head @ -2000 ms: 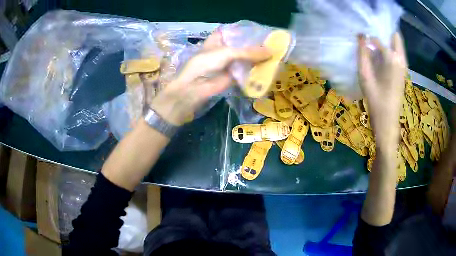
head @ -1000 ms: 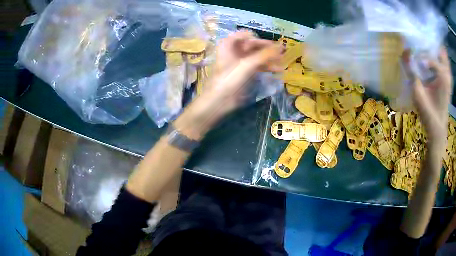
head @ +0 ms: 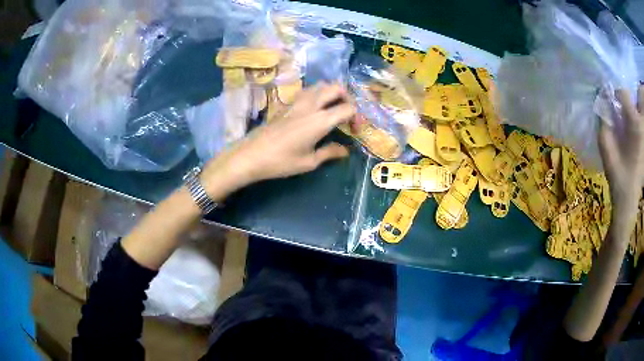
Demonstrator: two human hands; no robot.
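Observation:
My left hand (head: 296,137) is over the middle of the bench, fingers apart, its fingertips at the near left edge of a clear-bagged yellow part (head: 380,141); I see nothing held in it. My right hand (head: 623,134) is at the far right, partly cut off by the edge, gripping a bunch of emptied clear bags (head: 558,77) that hangs over the bench. A pile of unwrapped yellow parts (head: 487,151) with dark holes spreads beneath the bags and my right forearm. More bagged parts (head: 247,60) lie left of centre.
A large clear poly bag (head: 99,84) lies at the left of the green bench (head: 282,211). Open cartons (head: 74,240) with clear plastic stand below left. A blue object (head: 480,331) is below right.
The yellow part held earlier in my left hand is gone from it, and the hand has moved left and opened. My right hand still holds the bunch of bags, now farther right.

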